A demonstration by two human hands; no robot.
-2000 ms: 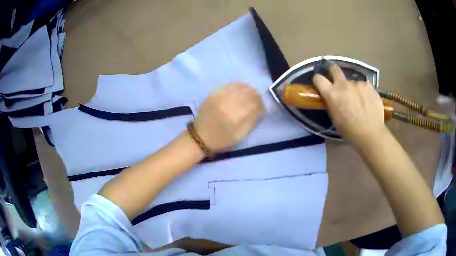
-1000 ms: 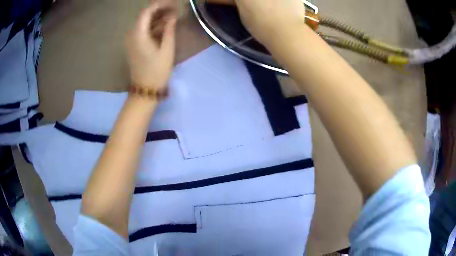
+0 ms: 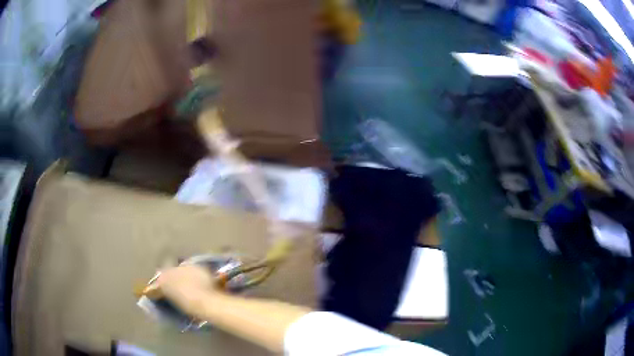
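The view is strongly blurred. My right hand (image 3: 184, 286) is shut on the handle of the steam iron (image 3: 170, 313), which is on the brown-covered table (image 3: 97, 243) at the lower left. The forearm reaches in from the bottom, with a light sleeve. The hose (image 3: 254, 184) runs from behind the iron up and to the left. My left hand is not in view. Only a small pale piece of cloth (image 3: 128, 349) shows at the bottom edge, cut off.
Black cloth (image 3: 379, 236) hangs or lies right of the table, beside a white piece (image 3: 424, 281). A pale bundle (image 3: 292, 191) lies past the table's far edge, near large brown surfaces (image 3: 267, 76). Green floor (image 3: 389, 76) with scraps and a cluttered heap (image 3: 563, 132) are at right.
The view has swung to the right, towards the floor and clutter. The white panels have almost left the picture, and my left hand has gone out of it. My right hand still holds the iron.
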